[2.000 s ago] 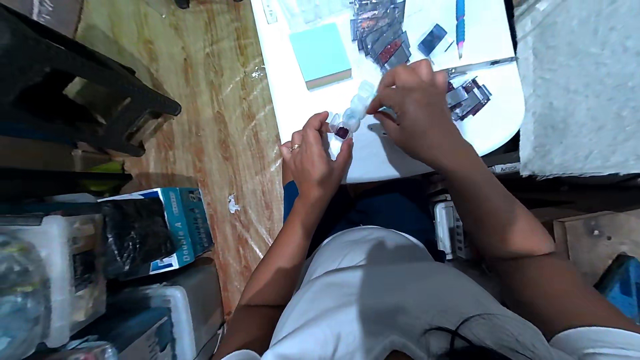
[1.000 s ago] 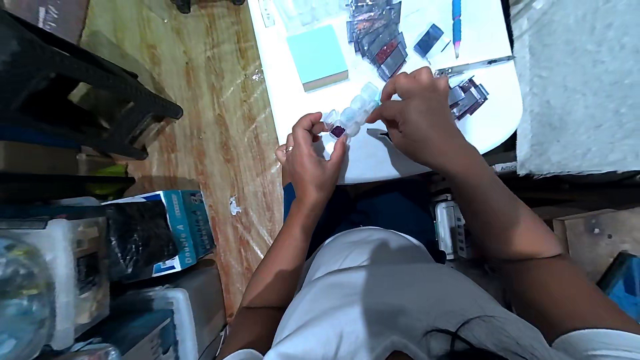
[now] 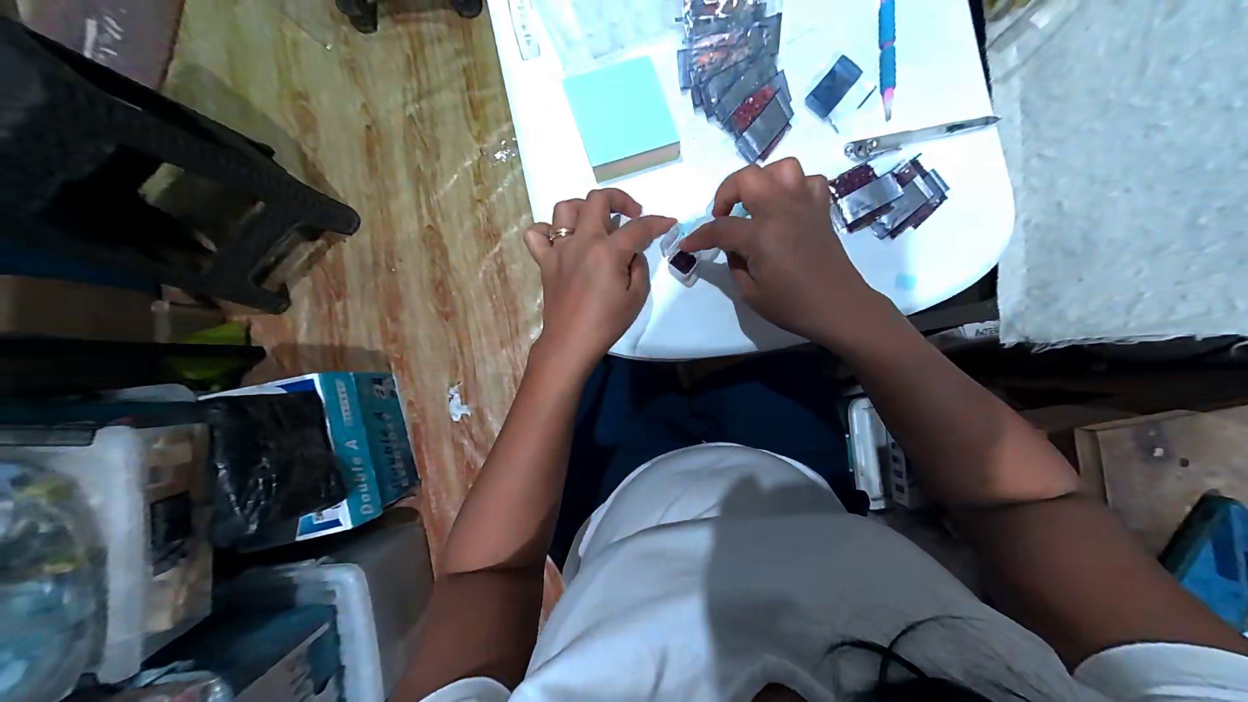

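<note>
A small clear plastic container with dark red contents stands on the white table, its lid raised. My left hand reaches in from the left, with thumb and index fingertips at the raised lid. On the other side, my right hand has thumb and index finger close together at the container's upper edge; part of a clear row of containers shows behind these fingers. Further up lies a fanned stack of small packets, some with red contents. More packets with dark red contents lie right of my right hand.
On the white table are a light-blue sticky note pad, a small dark packet, a blue pen and metal tweezers. A black plastic stool and storage boxes stand at the left.
The clear row of containers, held up between both hands earlier, is now lower and mostly hidden by my right hand. My left hand has shifted and its fingers have spread from around the dark red container.
</note>
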